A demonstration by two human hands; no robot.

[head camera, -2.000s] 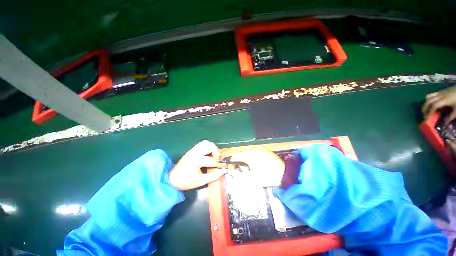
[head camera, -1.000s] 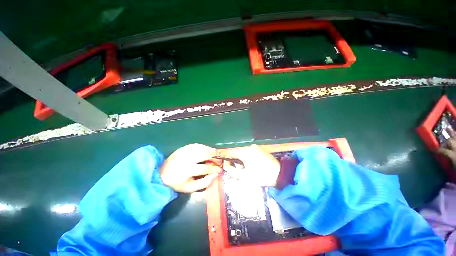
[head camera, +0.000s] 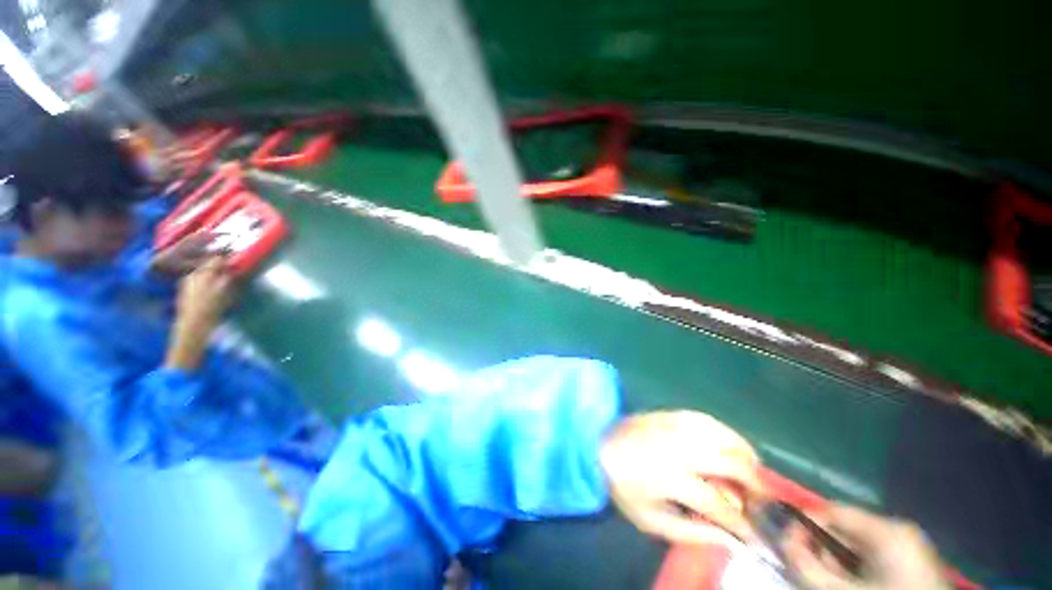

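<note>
The red fixture (head camera: pixel 690 567) is cut off by the bottom edge at the lower right. Only a glaring, washed-out part of the tablet (head camera: pixel 748 573) shows in it. My left hand (head camera: pixel 686 475) is bent over the fixture's upper left corner, its fingertips close to my right hand; whether it pinches something is blurred. My right hand (head camera: pixel 868 556) is partly cut off by the bottom edge and holds a thin dark stick-like tool (head camera: pixel 821 537), slanted between the fingers. Most of the tablet's inside is hidden or out of the picture.
A person in blue (head camera: pixel 81 311) sits at the left, holding a red-framed unit (head camera: pixel 268 236). A pale post (head camera: pixel 461 115) meets the chipped edge strip (head camera: pixel 600 280). Beyond it, the belt carries red frames (head camera: pixel 611 173) and a bare unit (head camera: pixel 692 216). A dark mat (head camera: pixel 981 473) lies right.
The view has swung left, so my hands and fixture now sit lower right and the person at the left has come into view. My hands remain close together at the fixture's corner.
</note>
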